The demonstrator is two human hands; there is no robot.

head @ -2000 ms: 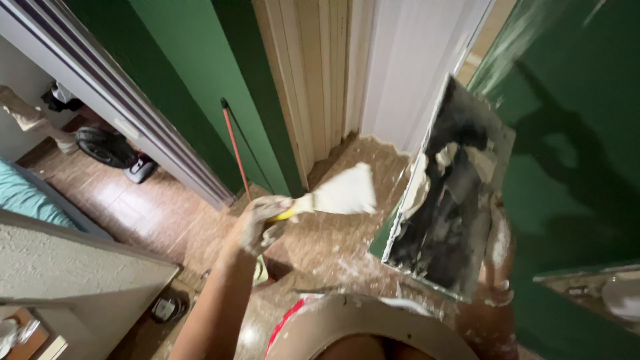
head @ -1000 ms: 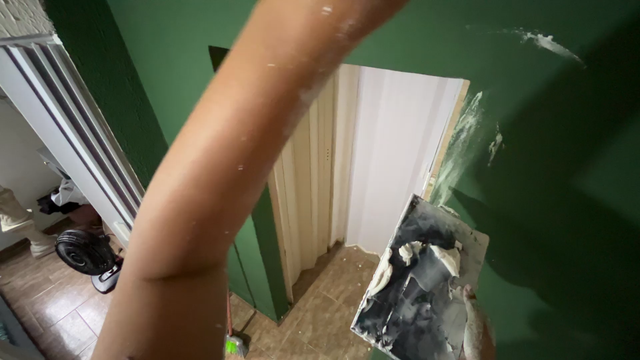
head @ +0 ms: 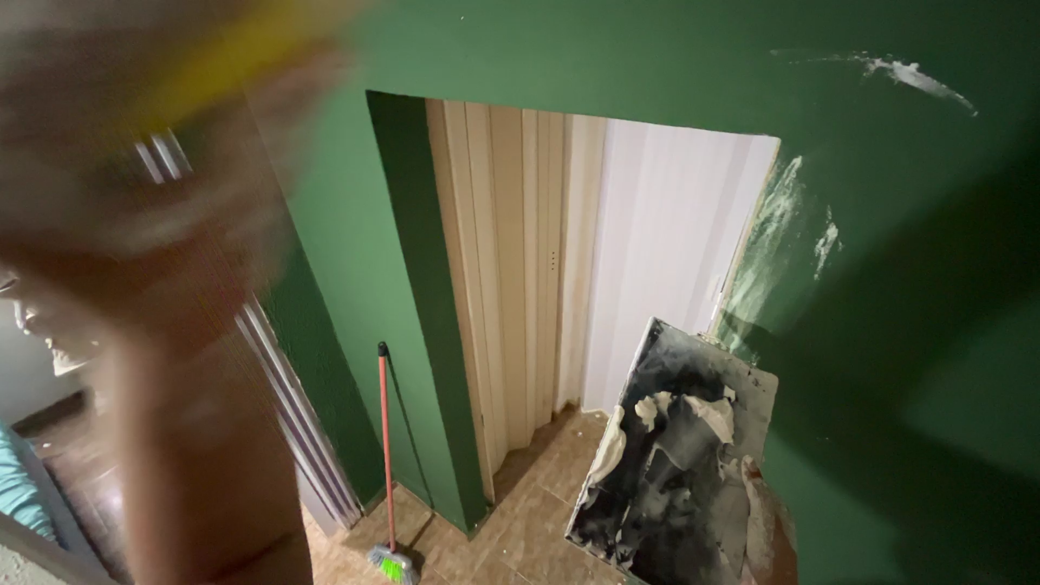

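Observation:
My left hand (head: 236, 154) is raised close to the camera at the upper left, badly blurred, closed around the yellow handle (head: 219, 65) of a putty knife whose blade cannot be made out. At the lower right, my right hand (head: 764, 520) grips the edge of a dark rectangular plasterer's board (head: 682, 487), tilted, with whitish filler (head: 711, 418) smeared and heaped on it. Beside the board, white filler smears (head: 764, 236) mark the green wall (head: 877, 341) along the doorway's right edge. Another smear (head: 914, 77) lies higher up.
A doorway holds beige folding panels (head: 508, 284) and a white panel (head: 666, 260). A broom with a red handle (head: 386, 439) leans against the green wall at its left. Tiled floor (head: 520, 520) lies below. Teal fabric (head: 20, 487) shows at the far left.
Two seconds ago my left hand held the putty knife low near the board; it is now raised at the upper left. The board stays in my right hand. The view has tilted up toward the wall.

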